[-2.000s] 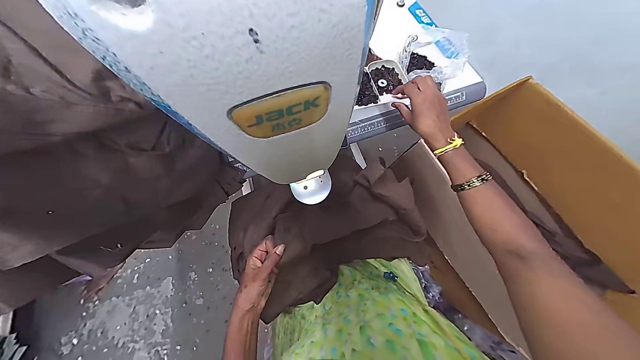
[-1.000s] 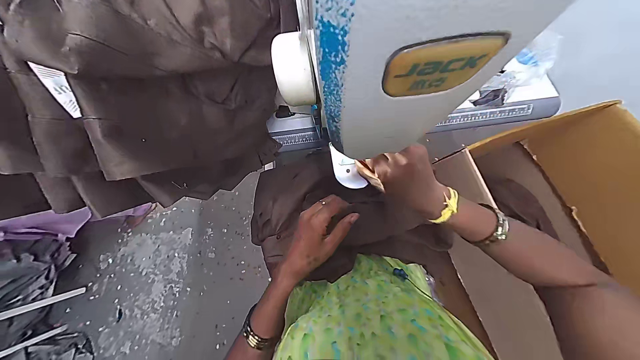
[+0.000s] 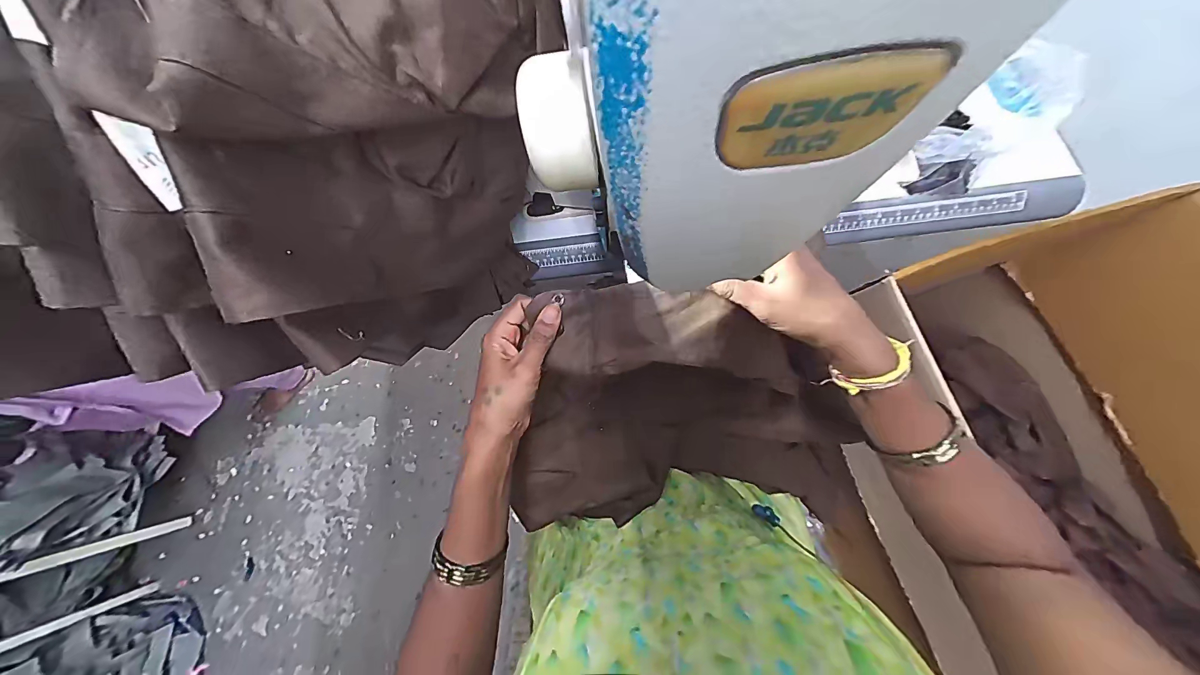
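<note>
Brown cloth [image 3: 647,394] is stretched between my two hands, below the head of a white and blue Jack machine [image 3: 684,187]. My left hand [image 3: 516,366] pinches the cloth's upper left corner between thumb and fingers, beside a small round metal snap or eyelet [image 3: 559,299]. At the upper right of the cloth, my right hand [image 3: 797,295] grips its edge, the fingertips partly hidden by the machine head. A white round knob [image 3: 557,120] juts from the machine's left side.
Brown garments [image 3: 347,206] hang in a stack at the left. A cardboard box [image 3: 1116,347] with brown cloth in it stands at the right. Behind the machine, a ruler-marked table edge [image 3: 937,216] bears plastic bags [image 3: 1031,80]. Dark cloth scraps [image 3: 75,525] lie at lower left.
My right hand was at the small parts tray, then at the white disc under the machine head; now it holds the cloth's right side. My left hand has moved to the upper left corner.
</note>
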